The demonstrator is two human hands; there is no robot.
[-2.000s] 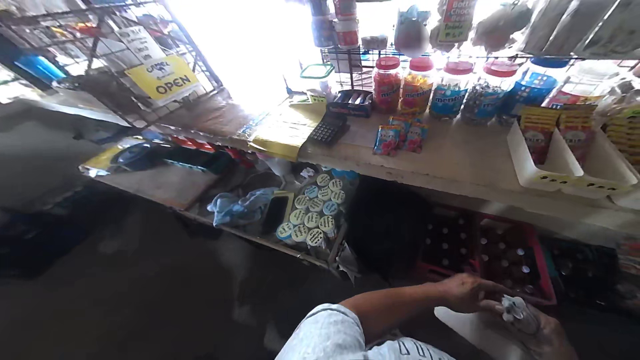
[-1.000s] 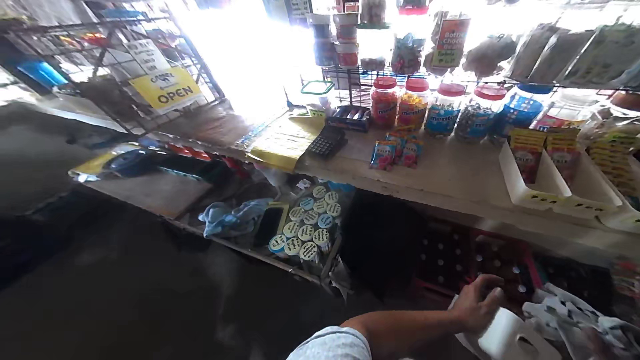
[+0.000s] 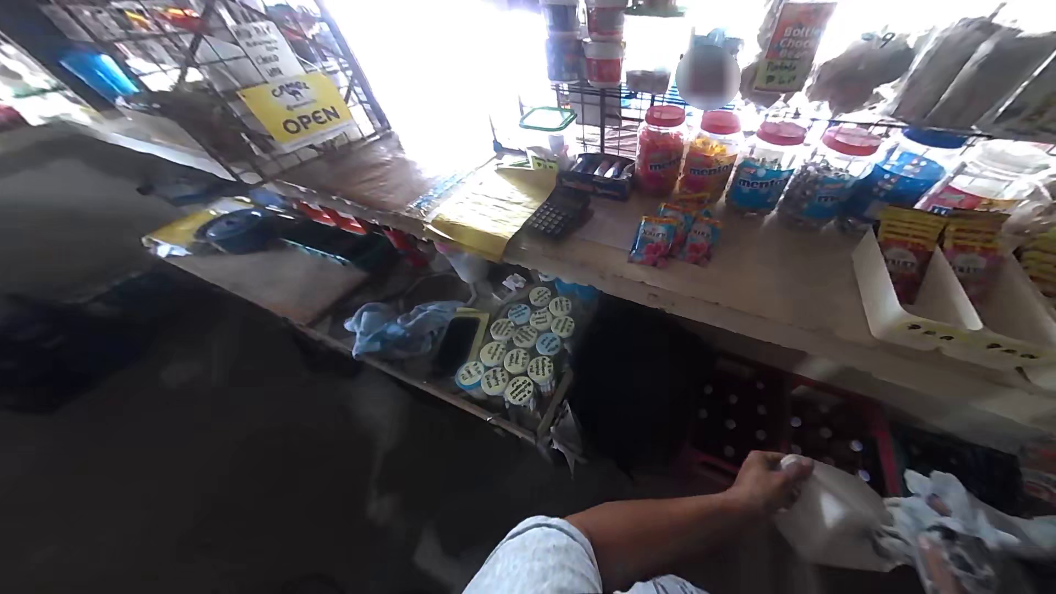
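Note:
My left hand (image 3: pixel 767 483) grips the upper left corner of a white container (image 3: pixel 833 516), low at the right of the head view. Beside it, against the container's right side, lies a crumpled thin plastic bag (image 3: pixel 949 507). My right hand (image 3: pixel 936 561) is at the bottom right, blurred and partly covered by this bag, with its fingers among the folds. What the container holds is hidden.
Crates of bottles (image 3: pixel 734 412) stand under the wooden counter (image 3: pixel 742 289). On it are candy jars (image 3: pixel 759 177), sachets (image 3: pixel 660 239), a calculator (image 3: pixel 557 213) and white boxes (image 3: pixel 916 326). Lidded tubs (image 3: pixel 516 360) and a blue cloth (image 3: pixel 400 326) lie on a lower shelf.
Two seconds ago my hands were close together at a small bunched plastic bundle. Now they are farther apart, the bag is spread out at the right, and my left hand is on the container's corner.

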